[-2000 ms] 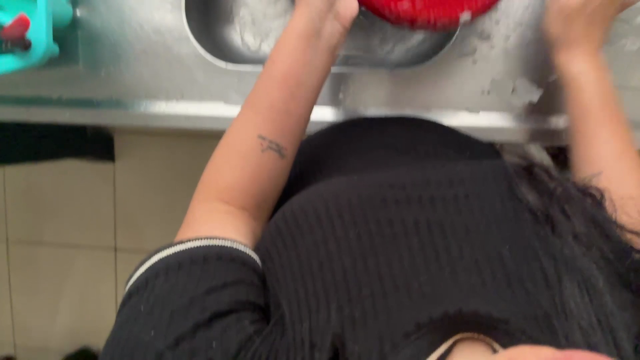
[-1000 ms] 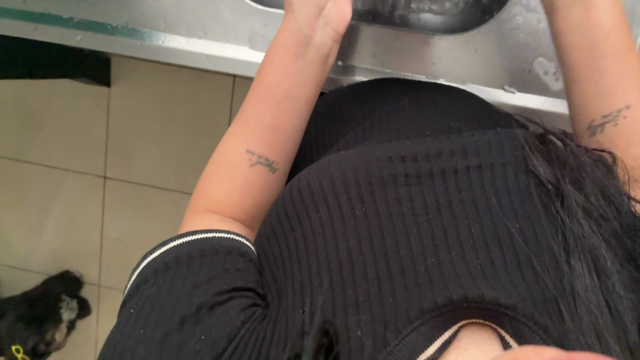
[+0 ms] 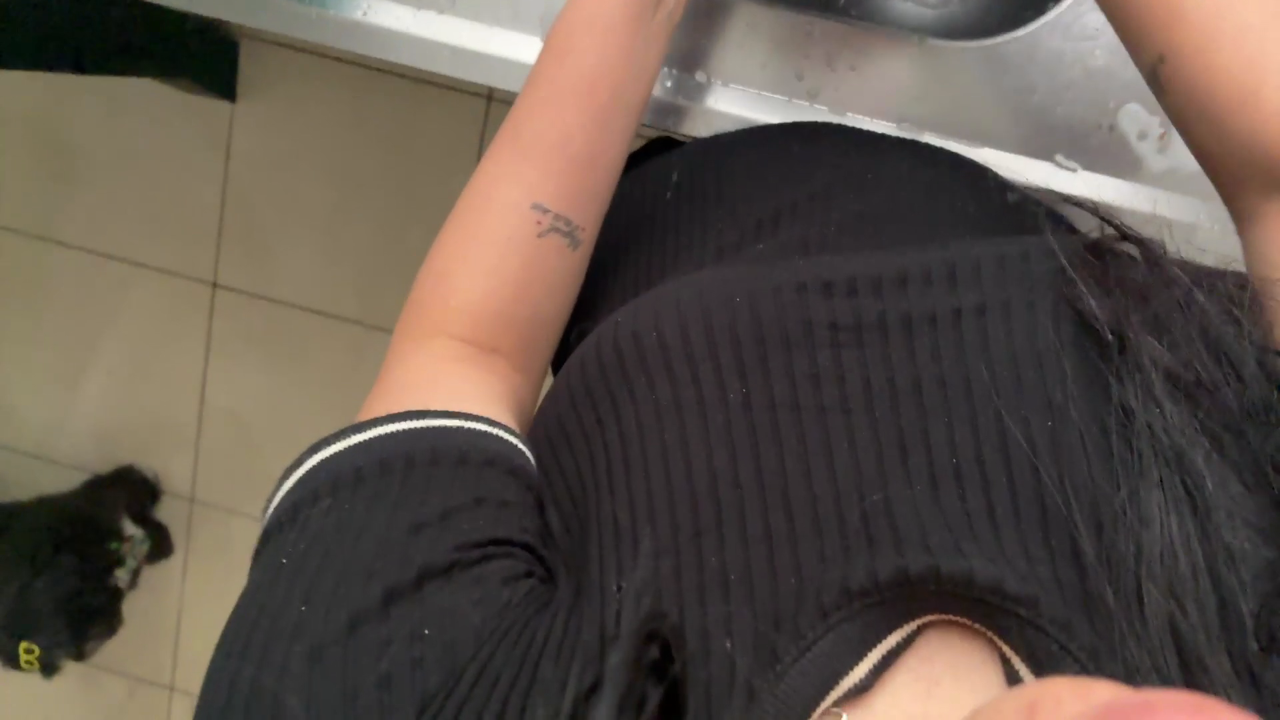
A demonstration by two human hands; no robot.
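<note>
Both of my hands are beyond the top edge of the head view, so what they hold or touch is hidden. My left forearm, marked with a small tattoo, reaches up over the front edge of a stainless-steel counter [image 3: 850, 75], left of a sink basin [image 3: 930, 12]. On the far right, my right forearm also reaches up past the frame, on the other side of the basin. Only the basin's near, rounded end shows. Water drops and wet patches lie on the steel.
My torso, in a black ribbed top [image 3: 800, 400], is close against the counter's front edge. A black furry animal [image 3: 70, 570], partly cut off, is at the lower left on the tiled floor [image 3: 320, 180]. A dark panel [image 3: 120, 45] juts in at the upper left.
The view has tilted down and away from the sink. The red round object, the turquoise container and my hands, seen earliest at the top, have left the frame. The furry animal has come into view.
</note>
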